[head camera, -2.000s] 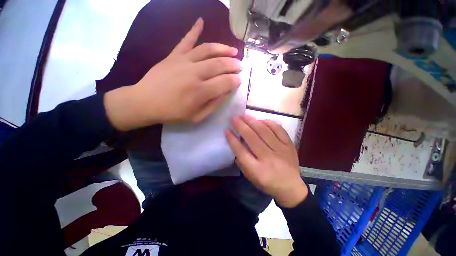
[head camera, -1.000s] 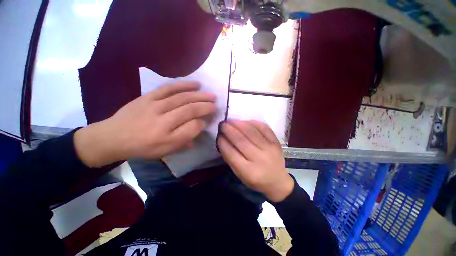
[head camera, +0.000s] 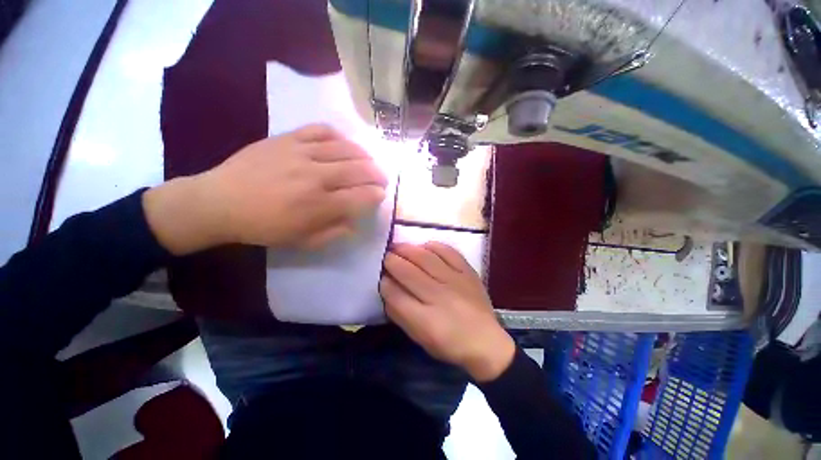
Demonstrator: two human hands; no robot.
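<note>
A white rectangular piece [head camera: 324,287] lies over a large maroon cut panel [head camera: 212,108] at the left of the needle. My left hand [head camera: 279,190] lies flat on the white piece, fingers pointing to the needle area. My right hand [head camera: 441,305] is at the piece's lower right edge, fingertips on that edge; whether it pinches the fabric is hidden. The presser foot and needle are lost in the lamp's glare. The cream sewing machine head [head camera: 576,117] with a blue stripe stands above, with a round metal knob [head camera: 445,171] beside the glare.
A stack of maroon pieces [head camera: 540,234] lies right of the bed cover. Lint covers the white table [head camera: 648,287] further right. A blue lattice crate [head camera: 693,395] stands below the table edge. Maroon and white cut fabric [head camera: 180,422] shows at the lower left.
The view has shifted and shows more of the machine head. The white piece now lies straighter, nearer the needle, with its lower edge uncovered. Both hands remain at the fabric.
</note>
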